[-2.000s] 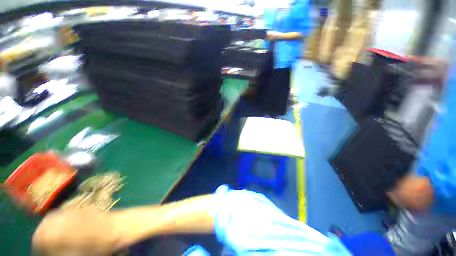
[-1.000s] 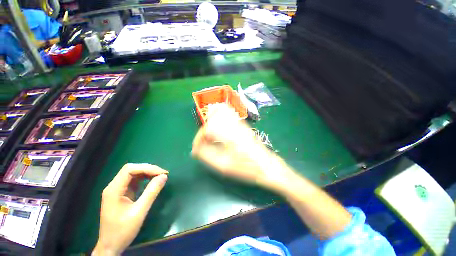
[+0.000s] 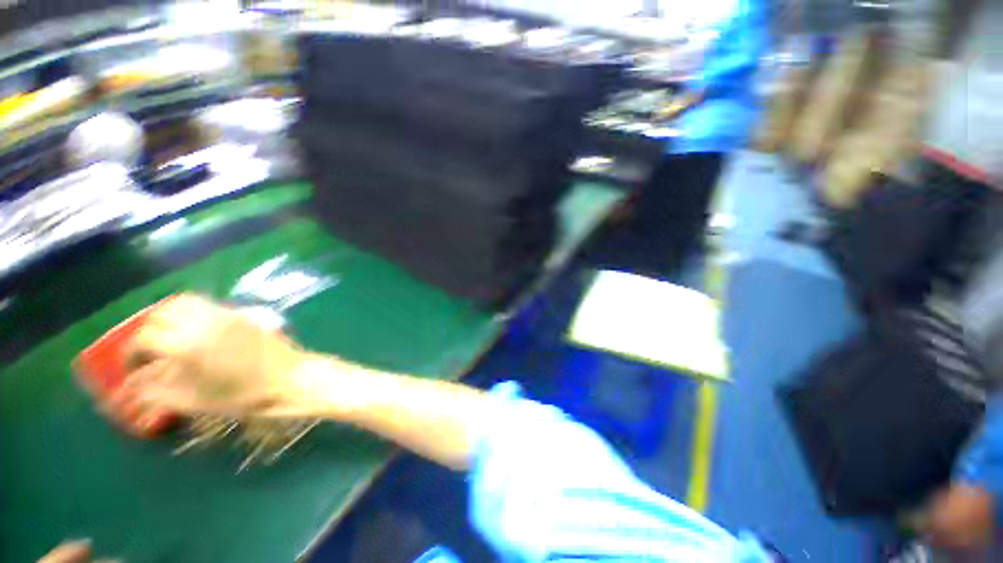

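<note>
The orange-red plastic bin (image 3: 102, 363) stands on the green bench mat at the left. My right hand (image 3: 209, 357) is over the bin and covers most of it; the picture is blurred, and I cannot tell whether the fingers hold anything. A loose heap of used swabs (image 3: 262, 438) lies on the mat just right of the bin, partly under my right wrist. Only a fingertip of my left hand (image 3: 68, 552) shows, cut off at the bottom left edge.
A tall black block of stacked foam trays (image 3: 429, 165) stands behind the bin. A clear zip bag (image 3: 280, 283) lies near it. A white-topped stool (image 3: 651, 322) stands beyond the bench edge. A person in blue (image 3: 726, 88) stands farther back; another person's hand (image 3: 959, 515) shows at right.
The view has swung to the right since one second ago. The foam trays with phone frames have left the picture, and my left hand is now almost out of it. My right hand remains at the bin.
</note>
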